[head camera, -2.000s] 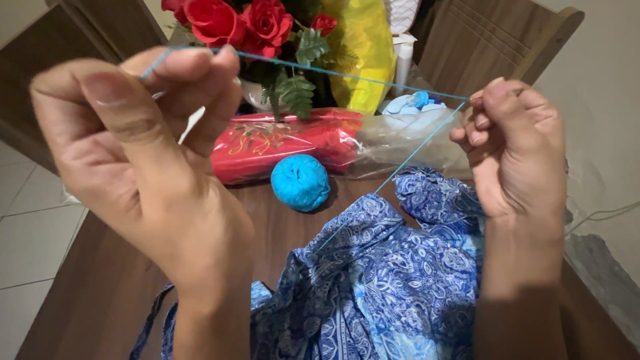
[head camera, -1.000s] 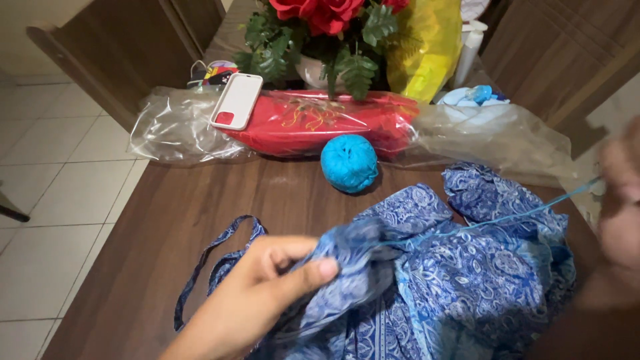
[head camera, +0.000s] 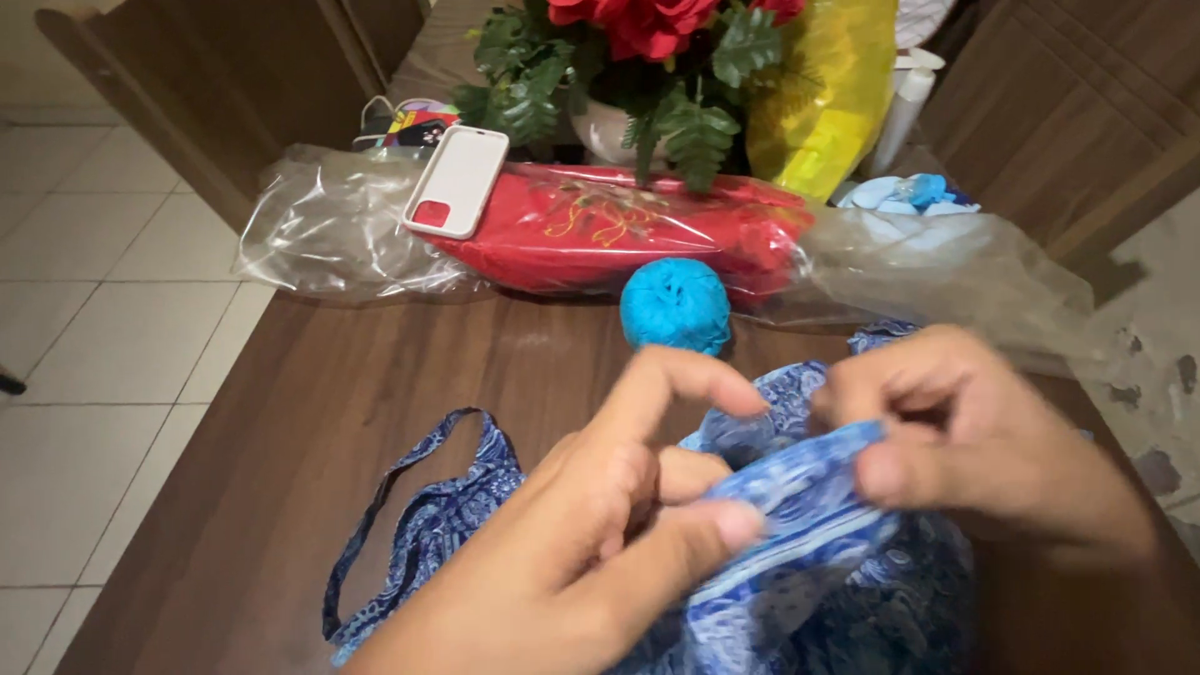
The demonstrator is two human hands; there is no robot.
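Blue paisley-patterned fabric [head camera: 797,553] lies bunched on the wooden table and rises into both hands. My left hand [head camera: 600,525] pinches its edge between thumb and fingers, with the index finger raised and bent. At the other end of that edge, my right hand [head camera: 966,431] grips the cloth with thumb and fingers, slightly blurred. Whether a needle is between its fingers cannot be told, and the blue thread is not distinguishable. A strap of the same fabric [head camera: 375,525] loops on the table left of my left hand. Just beyond the hands sits a ball of bright blue yarn [head camera: 675,307].
Across the table [head camera: 309,375] lies a clear plastic bag [head camera: 328,225] with red fabric [head camera: 562,234] inside and a white phone case [head camera: 457,183] on top. Behind stand red artificial flowers [head camera: 647,23], a yellow plastic bag [head camera: 825,103] and a white bottle [head camera: 905,112]. Wooden chairs flank the table.
Blue thread was stretched between the raised hands, then drawn out to the right from the cloth. My right hand has come back in beside my left, and both now hold the fabric edge.
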